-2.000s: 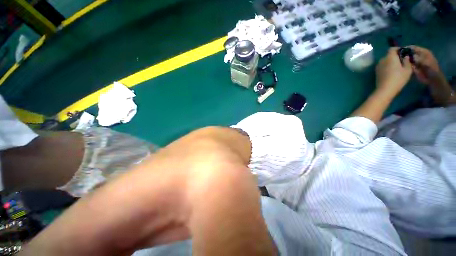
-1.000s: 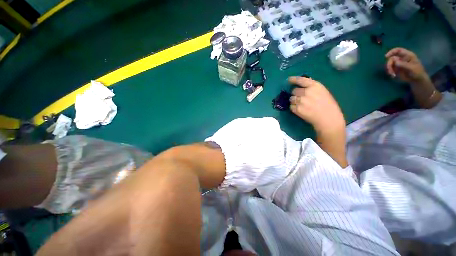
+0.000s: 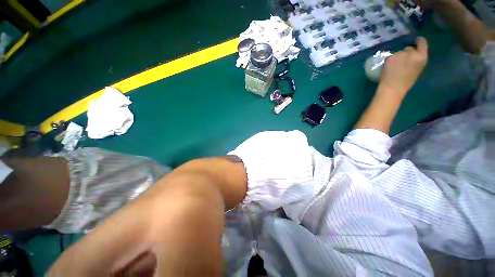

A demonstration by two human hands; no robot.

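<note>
My right hand (image 3: 173, 216) is large, blurred and very close to the camera at the lower left, coming out of a white striped sleeve. Its fingers are cut off by the bottom edge, and what they hold is hidden. At the left edge a dark forearm comes out of a pale sleeve; I take it as my left arm, and its hand is out of the picture. A scrap of white shows at that edge. Two black square watch heads, an upper one (image 3: 331, 96) and a lower one (image 3: 314, 114), lie close together on the green mat (image 3: 190, 119).
A clear bottle (image 3: 259, 73) stands by white wipes (image 3: 274, 35), with small metal-and-black parts (image 3: 281, 101) beside it. A tray (image 3: 347, 30) and round white pot (image 3: 375, 65) are at upper right. A crumpled cloth (image 3: 109, 112) lies left. A coworker's hands reach toward the tray.
A second watch head now lies by the first, where the coworker's hand was one second ago. That hand has moved up and right. My right hand stays close to the camera.
</note>
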